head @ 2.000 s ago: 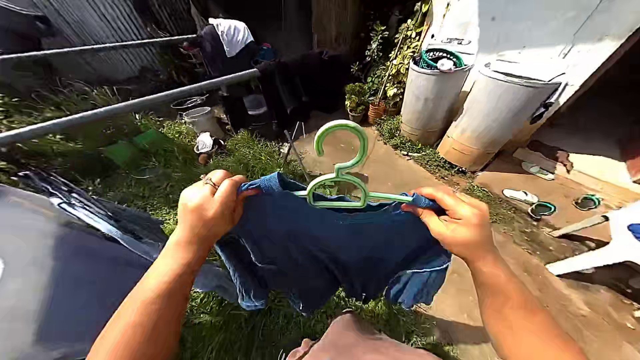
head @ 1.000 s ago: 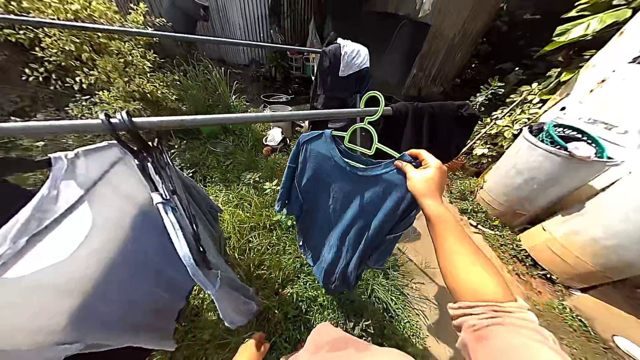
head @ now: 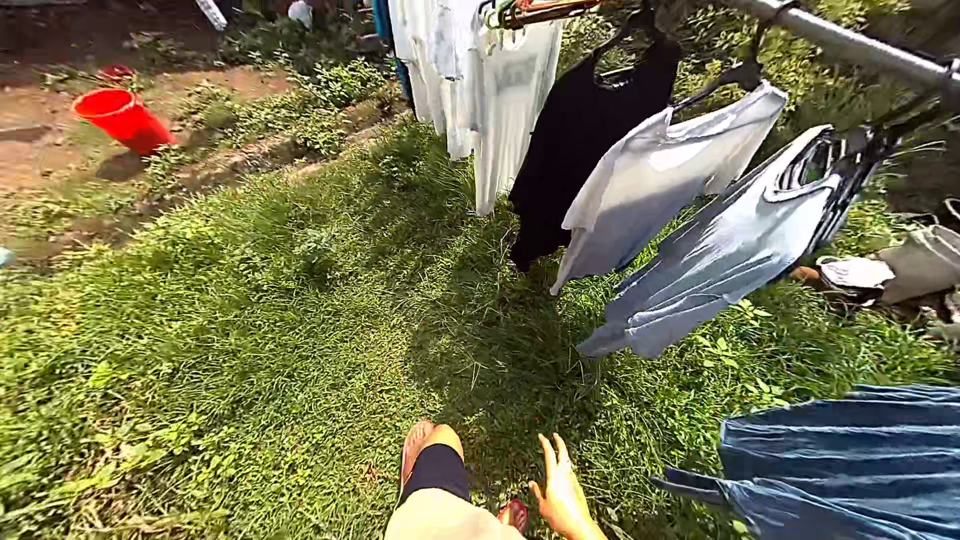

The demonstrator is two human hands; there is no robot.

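Observation:
My right hand [head: 562,495] is at the lower middle of the head view, fingers spread and nothing in it, over the grass beside my leg. My left hand is out of view. To the right of my right hand, apart from it, a blue shirt [head: 840,465] reaches in from the lower right edge; its hanger is not visible. Above hang a light grey-blue shirt [head: 720,262], a white and grey shirt [head: 652,187], a black sleeveless top [head: 574,135] and several white garments [head: 510,112].
A metal pole [head: 855,41] crosses the upper right, with hangers on it. More hangers [head: 540,11] hang at the top. A red bucket [head: 124,120] tilts on bare soil at the upper left. A pale container [head: 926,262] stands at the right edge.
The view has swung far to the left and down. My right hand, which held the blue shirt on its green hanger, has let go. My left hand has gone out of view.

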